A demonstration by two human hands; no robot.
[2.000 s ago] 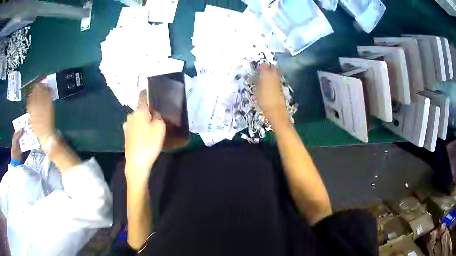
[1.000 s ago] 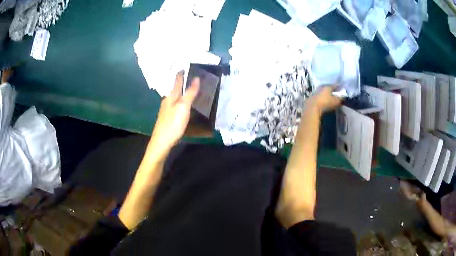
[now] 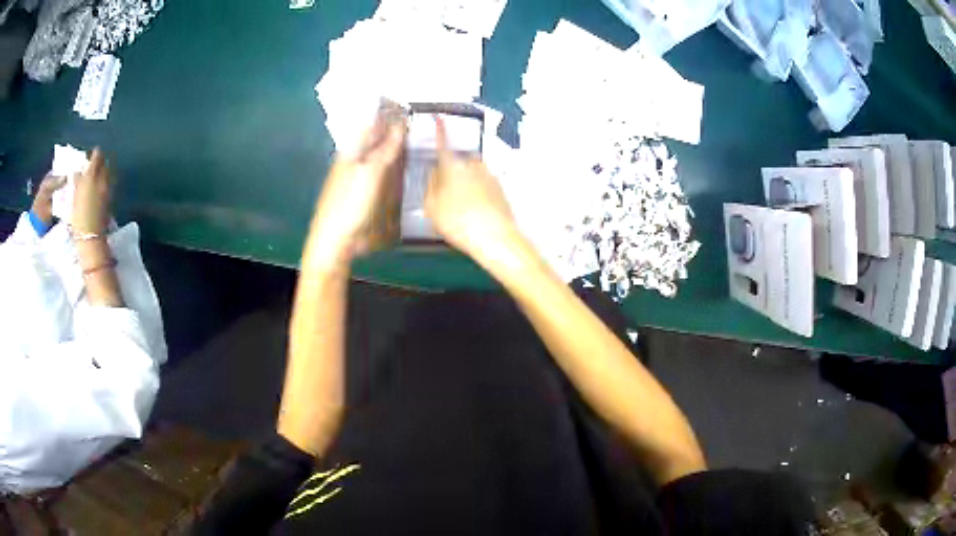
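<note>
An open retail box [image 3: 419,226] with a dark inside is held near the bench's front edge, with a pale insert inside it. My left hand [image 3: 362,194] grips the box's left side. My right hand [image 3: 463,199] lies over the box's right part, its index finger pointing into it; whether it grips anything is hidden. Fanned leaflets [image 3: 404,68] lie behind the box. A second leaflet pile [image 3: 571,94] lies to the right, with a heap of small accessories [image 3: 645,215] beside it.
White retail boxes [image 3: 776,267] stand in rows at the right. Clear bluish blister trays [image 3: 828,79] lie at the far right. A neighbour's hands [image 3: 89,199] hold a white pack at the left, near a small white pack [image 3: 98,86]. The bench's front edge [image 3: 419,286] runs across.
My right hand has moved left from the standing boxes, where it held a clear tray, to the open box. A pale insert now shows inside the box. The neighbour's hands have come into view.
</note>
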